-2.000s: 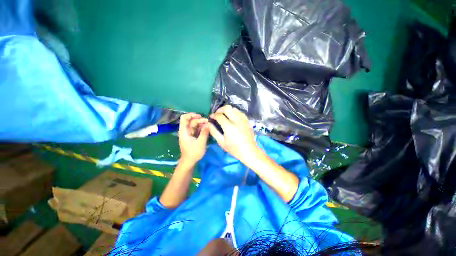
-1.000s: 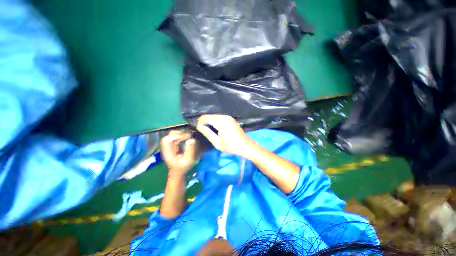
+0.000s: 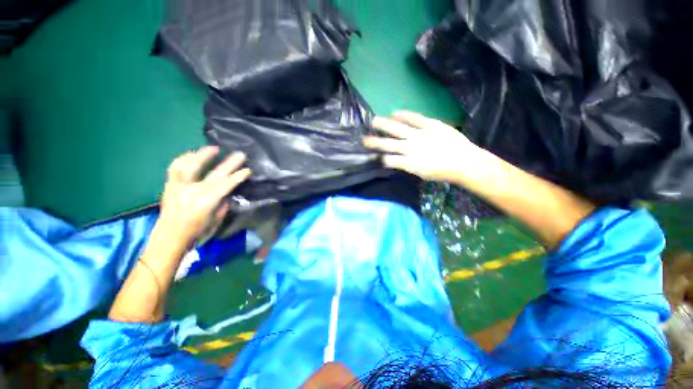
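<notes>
A black plastic bag (image 3: 296, 144) lies in front of me at the table's near edge, its near part creased and hanging towards my smock. A second glossy black bag (image 3: 251, 38) lies beyond it, touching or overlapping it. My left hand (image 3: 199, 186) is at the bag's left near corner, fingers spread and slightly bent; whether it grips any plastic is unclear. My right hand (image 3: 425, 148) is at the bag's right side, fingers apart, fingertips resting on the plastic.
A large heap of black bags (image 3: 562, 91) lies at the right. The green tabletop (image 3: 106, 114) shows at the left. A co-worker's blue sleeve (image 3: 61, 266) and a dark blue object (image 3: 216, 254) are at the left. Shiny clear scraps (image 3: 452, 220) cling below the table edge.
My hands were close together at the bag's left near corner. They have moved apart, the right one to the bag's right side. The view has shifted right, so the bags appear further left.
</notes>
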